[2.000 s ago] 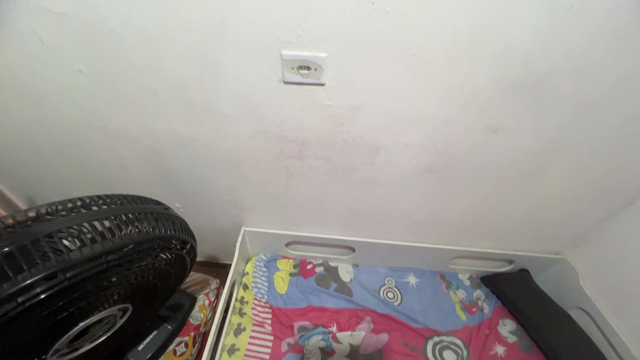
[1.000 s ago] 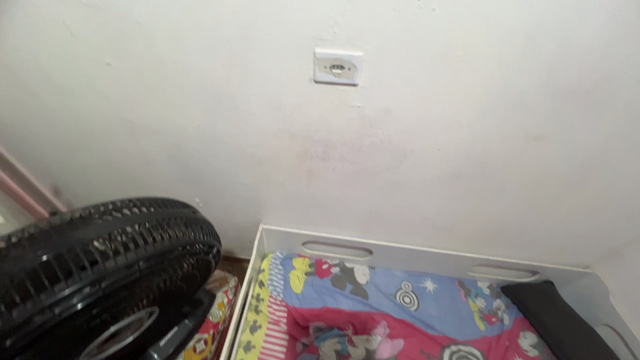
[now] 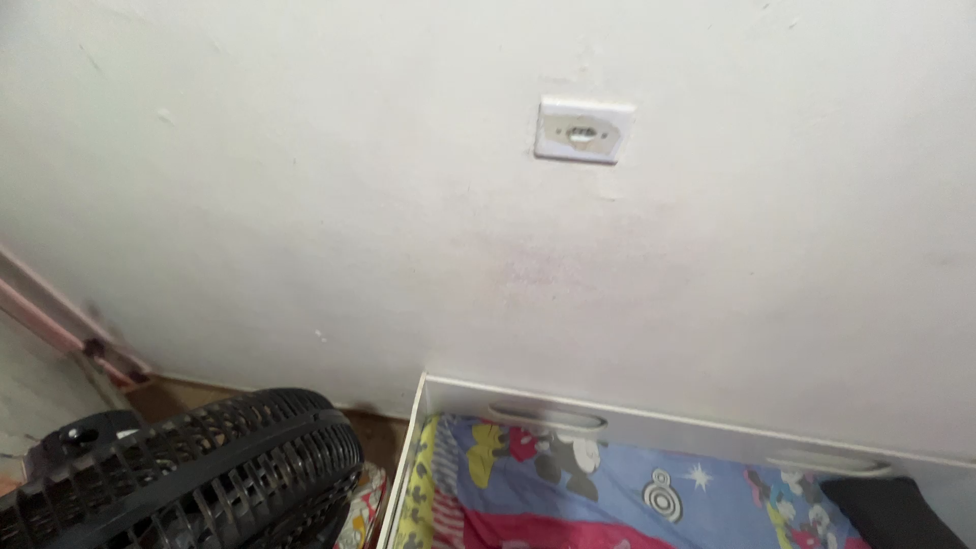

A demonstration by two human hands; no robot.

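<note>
Neither of my hands is in view, so what they hold or touch is hidden. A black fan with a slatted plastic grille (image 3: 252,465) fills the lower left. To its right stands a white bed frame (image 3: 648,423) with oval cutouts in its side. Inside lies a blue, red and yellow cartoon-print sheet (image 3: 610,496), with a black pillow or cushion (image 3: 892,511) at the right end. Above the bed, a white wall socket (image 3: 583,131) has nothing plugged into it.
A white wall (image 3: 343,191) with small marks spans the view behind the bed. At the left edge is a pinkish frame (image 3: 61,320) reaching down to the brown floor (image 3: 183,395). Patterned fabric (image 3: 366,507) shows between the fan and the bed.
The view has shifted, with the socket and bed farther right in it. The fan's head now sits lower in view and looks turned; more of the pinkish frame and floor shows at left.
</note>
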